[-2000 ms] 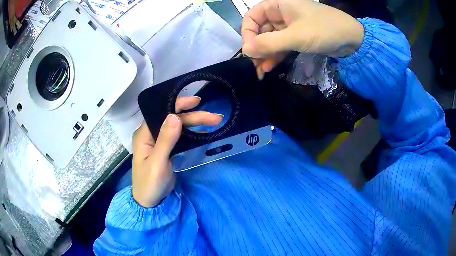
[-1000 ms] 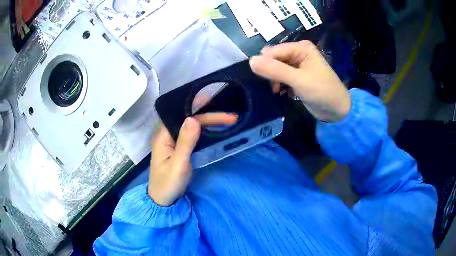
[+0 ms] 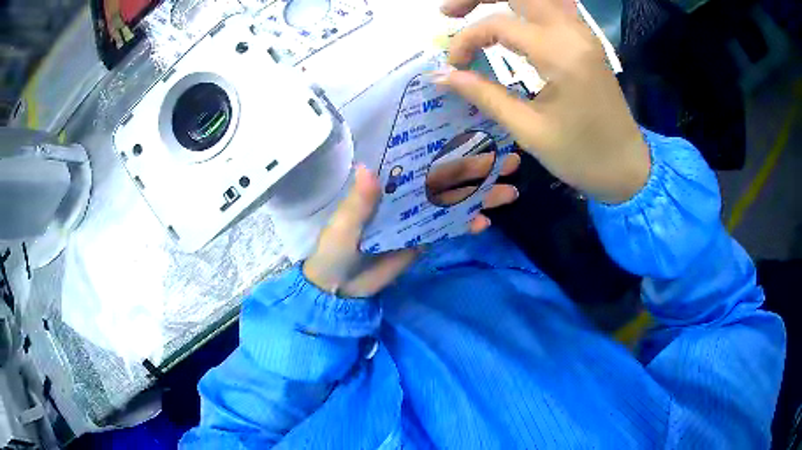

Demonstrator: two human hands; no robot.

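Note:
My left hand (image 3: 365,233) holds the front panel (image 3: 422,206) in front of my body, with fingers behind it and some showing through its large round hole. The panel's back faces me, covered by the white adhesive backing with blue 3M print. My right hand (image 3: 545,97) is at the panel's top corner, thumb and index finger apart near the edge; I cannot tell whether they touch it. The projector unit (image 3: 255,163) lies on the bench at left, its bare white face up, with the dark lens (image 3: 202,116) in a round recess.
Another 3M-printed panel (image 3: 352,19) lies face down at the top. Silvery bubble wrap (image 3: 189,294) covers the bench edge. A white rounded object (image 3: 35,189) stands at far left. White label strips (image 3: 519,70) lie partly behind my right hand.
The front panel has been turned over, from its black and silver face to its printed backing. My right hand's fingers have spread from a pinch. The view has shifted, so the projector appears further right.

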